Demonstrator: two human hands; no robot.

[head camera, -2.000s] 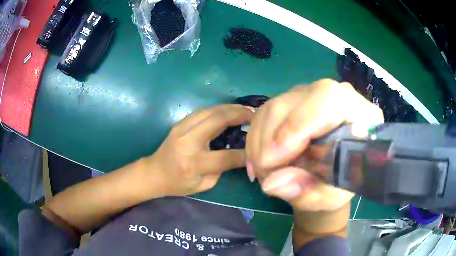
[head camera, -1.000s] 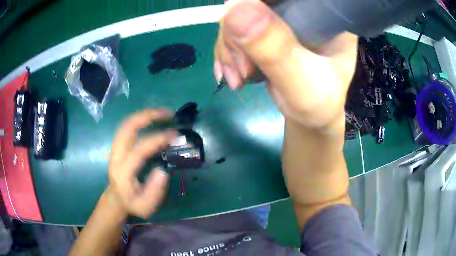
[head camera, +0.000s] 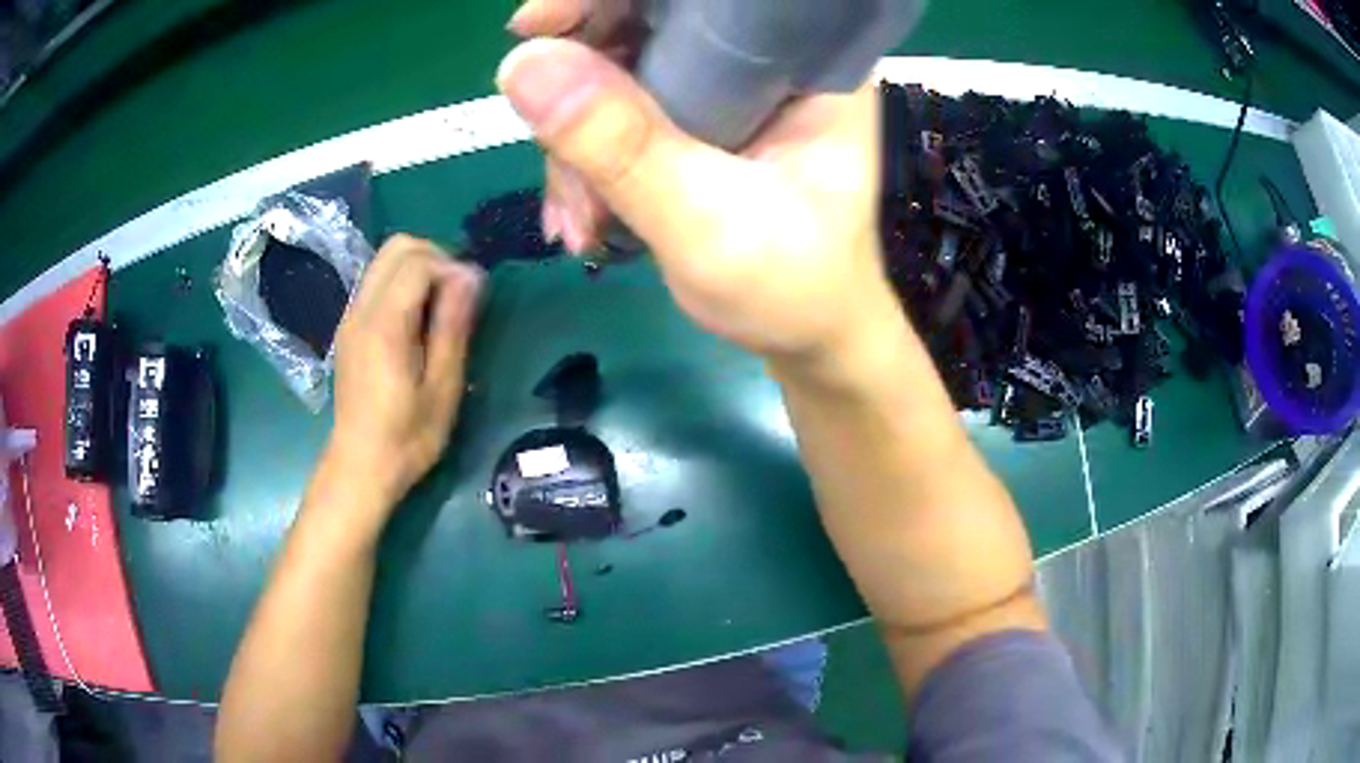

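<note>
A black rounded device housing (head camera: 555,485) stands on the green bench in front of me, untouched, with a white label on it. A black flap (head camera: 568,380) sticks out above it and thin red lead wires trail below it. My right hand (head camera: 716,194) grips the grey electric screwdriver (head camera: 768,60) at the top centre; the driver's tip is near the loose screw pile (head camera: 507,227), partly hidden by the hand. My left hand (head camera: 400,350) is at the left edge of the screw pile, fingers bent; whether it holds anything is hidden.
A clear plastic bag of black screws (head camera: 303,294) lies beside my left hand. Black units with white lettering (head camera: 172,432) stand at left by a red mat (head camera: 112,596). A heap of small black parts (head camera: 1044,254) and a purple round basket (head camera: 1262,343) are at right.
My left hand has left the housing and moved up to the screw pile. My right hand with the screwdriver has shifted left. The housing stands free.
</note>
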